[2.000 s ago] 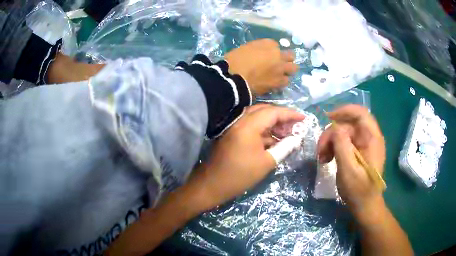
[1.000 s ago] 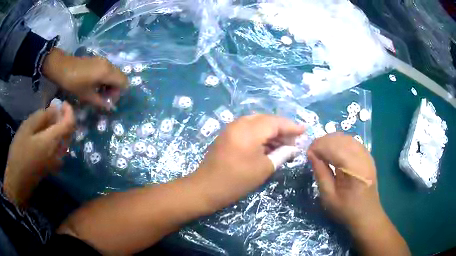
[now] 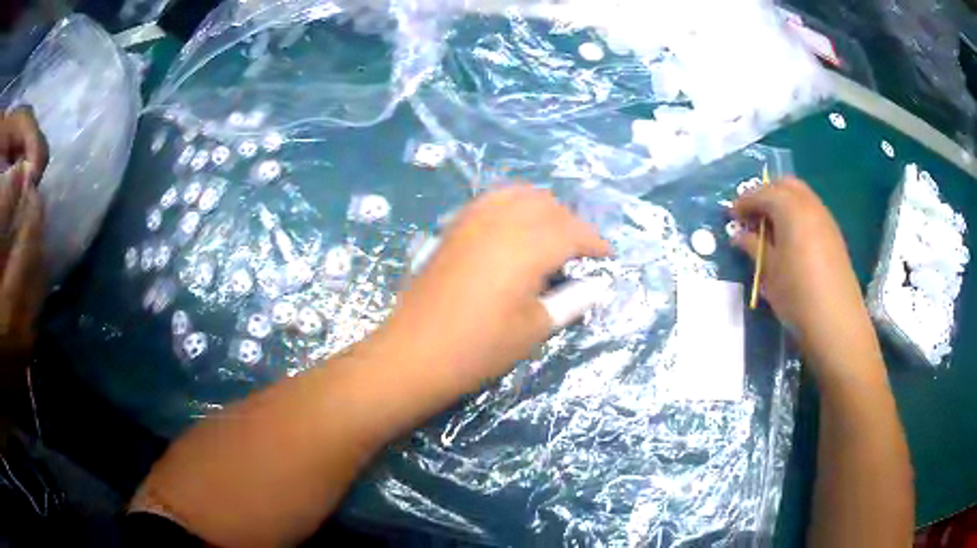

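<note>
My left hand (image 3: 504,268), with a white wrap (image 3: 576,300) on its thumb, is over the clear plastic sheet (image 3: 557,428). Its fingertips are apart; whether it holds a small part is unclear. My right hand (image 3: 798,241) holds a slim yellow stick (image 3: 760,262), roughly upright in view. Its fingertips are at small white holed parts, partly hidden by the fingers. A white disc (image 3: 703,242) lies left of them. A white card (image 3: 710,340) lies between my hands. Many small holed white parts (image 3: 249,351) lie loose on the left of the sheet.
An open bag of white pieces (image 3: 718,96) lies at the top right. A small box heaped with white pieces (image 3: 919,268) stands far right. A milky bag (image 3: 75,139) is at the left, beside another person's hands (image 3: 19,214). Two small parts lie near the pale edge strip.
My right hand has moved up and right, away from my left hand, uncovering the white card. My left hand has shifted slightly left. The other person's hands have withdrawn to the left edge.
</note>
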